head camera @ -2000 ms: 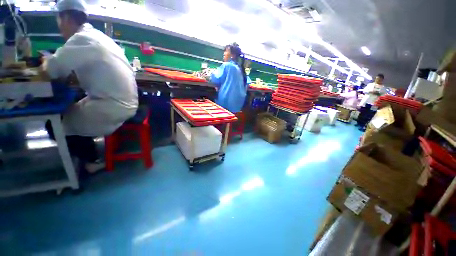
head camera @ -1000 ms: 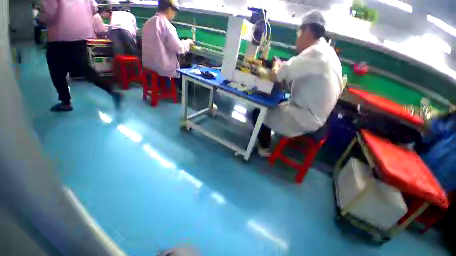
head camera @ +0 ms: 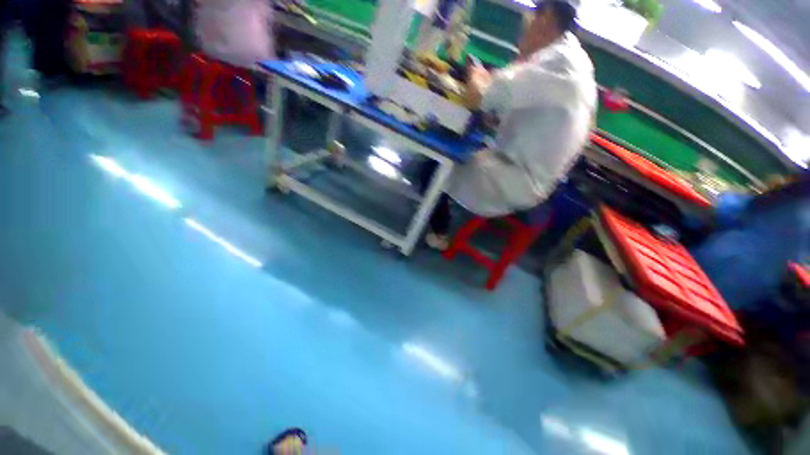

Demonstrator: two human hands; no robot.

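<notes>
Neither of my hands is in view. In front of me stands a blue-topped table (head camera: 355, 99) with white legs. A white upright machine (head camera: 389, 44) and a white box-like panel (head camera: 426, 108) stand on it, with blurred yellow-and-black parts (head camera: 433, 73) behind the panel. A small dark tangle (head camera: 333, 80) lies on the tabletop's left part. A worker in a white smock (head camera: 546, 115) sits at the table's right end, hands raised near the parts; what they hold is too blurred to tell.
Red stools (head camera: 497, 249) stand under and beside workers. At right, a red tray (head camera: 671, 271) tops a low cart holding a white bin (head camera: 595, 307). A blurred person in blue (head camera: 755, 244) is beyond. A pale curved edge (head camera: 71, 391) is at lower left; a dark shoe-like thing (head camera: 289, 442) shows at the bottom.
The view has swung from the aisle and cartons to the blue table, then tilted further down. The walking person in pink has left the visible area.
</notes>
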